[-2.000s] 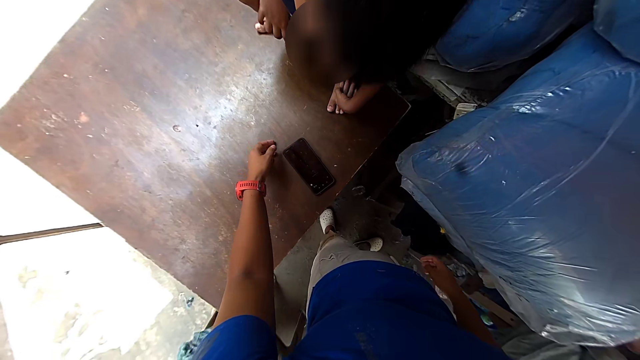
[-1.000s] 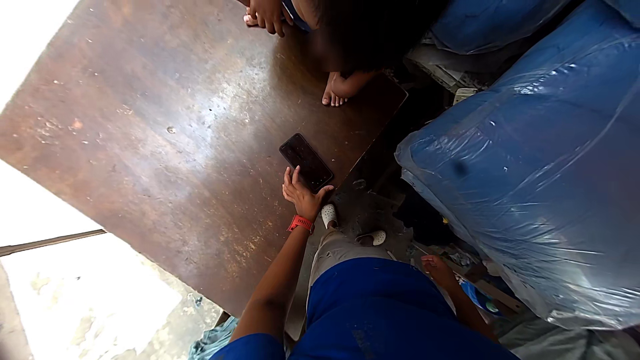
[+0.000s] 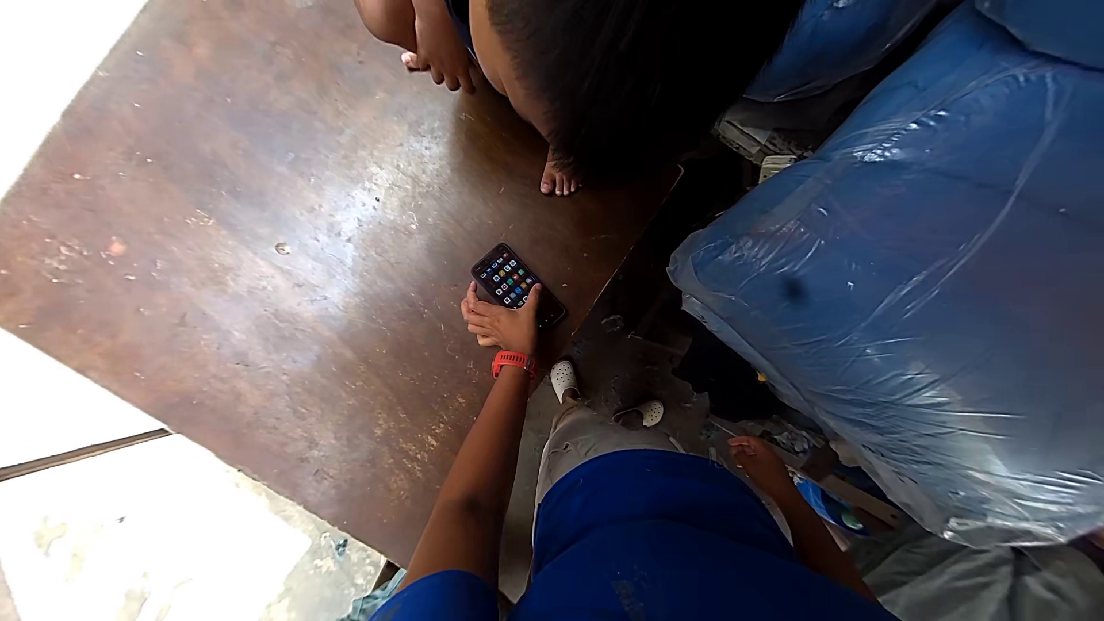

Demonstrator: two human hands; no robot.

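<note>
A dark smartphone (image 3: 509, 274) lies on the brown wooden tabletop (image 3: 259, 302) near its right edge, its screen lit with rows of app icons. My left hand (image 3: 503, 317), with a red band on the wrist, rests over the phone's lower left part, thumb and fingers spread across to its two sides. Low at my right side hangs my right hand (image 3: 759, 459), away from the table. Its fingers look loosely curled, and whether anything is in them cannot be told.
Another person (image 3: 630, 78) crouches on the table's far right corner, a bare foot and a hand showing. Large blue bundles in clear plastic (image 3: 897, 276) fill the right side. Cluttered items and grey cloth (image 3: 957, 569) lie below them. My feet in white clogs (image 3: 563, 379) stand beside the table.
My left hand has moved right to the phone; two seconds ago it was on the tabletop left of it. The phone's screen has lit up with icons. The other person's head has shifted.
</note>
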